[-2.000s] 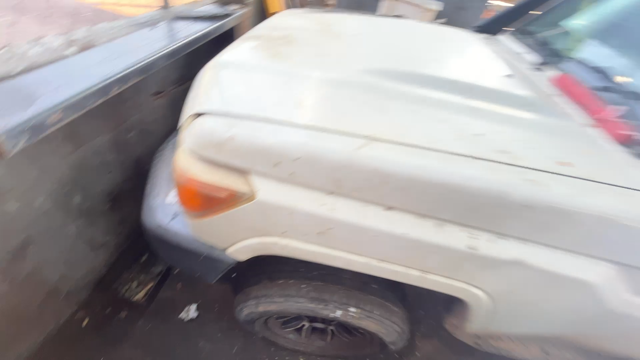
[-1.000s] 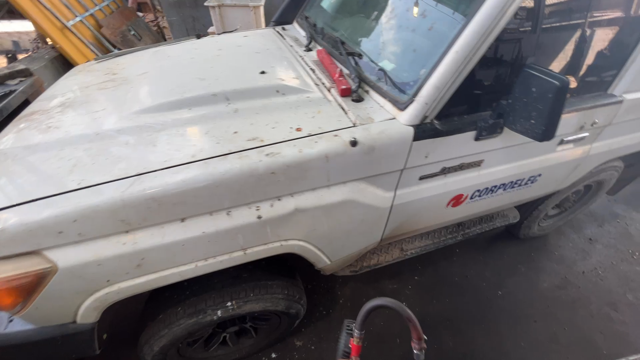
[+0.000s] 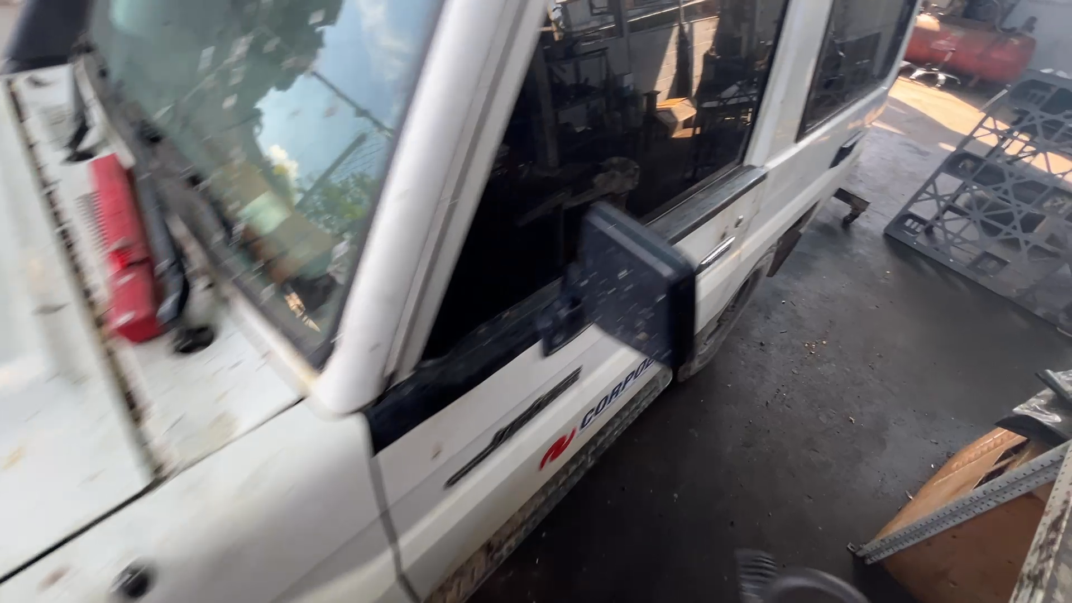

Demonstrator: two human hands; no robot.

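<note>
Neither my left hand nor my right hand shows in the head view. A white off-road vehicle (image 3: 251,511) fills the left and middle, seen from its front side. Its black side mirror (image 3: 632,280) juts out over the door, which bears writing and a red mark. A red object (image 3: 126,251) lies at the base of the windshield (image 3: 276,142), beside the wiper. At the bottom edge a dark curved thing (image 3: 804,584) shows in part, with a ribbed piece beside it; what it is I cannot tell.
A grey plastic pallet (image 3: 997,201) leans at the right. Behind it stands a red tank (image 3: 971,50). At the lower right are a perforated metal angle bar (image 3: 963,502) and a brown board (image 3: 963,544). Dark floor (image 3: 754,435) runs alongside the vehicle.
The view has swung far right, from the vehicle's hood and front wheel to its windshield, door and side windows. The pallet and red tank have come into view.
</note>
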